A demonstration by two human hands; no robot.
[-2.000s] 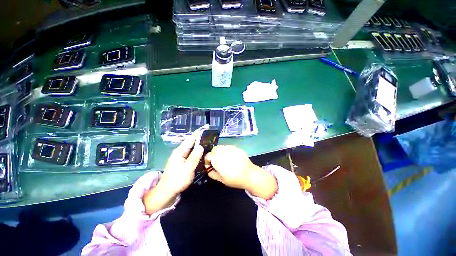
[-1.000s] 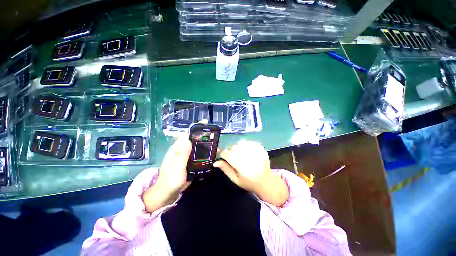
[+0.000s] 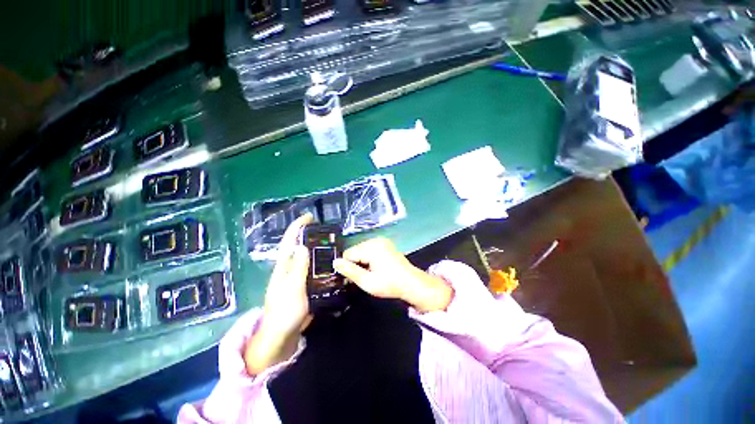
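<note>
A black phone front housing (image 3: pixel 324 263) with a pale rectangular outline around its window is held upright, face toward me, above my lap. My left hand (image 3: pixel 287 286) grips it along its left side. My right hand (image 3: pixel 381 269) is at its right edge, fingertips closed together beside the window; whether they pinch a small part cannot be told. Just beyond the hands lies a clear narrow pack of dark squarish pieces (image 3: pixel 331 209) on the green bench.
Clear blister tray (image 3: pixel 128 277) with black units at left. White bottle (image 3: pixel 325 124), its cap open, before stacked trays (image 3: pixel 372 51). Crumpled wipe (image 3: pixel 401 144), flat wipe (image 3: pixel 473 171), blue pen (image 3: pixel 530 72), wrapped pack (image 3: pixel 602 120). Brown carton (image 3: pixel 571 281) with an orange item (image 3: pixel 502 280) at right.
The view has tilted and shifted. The housing first turned to face me; my right hand has since moved from its lower right edge up beside the window. My left hand keeps its hold.
</note>
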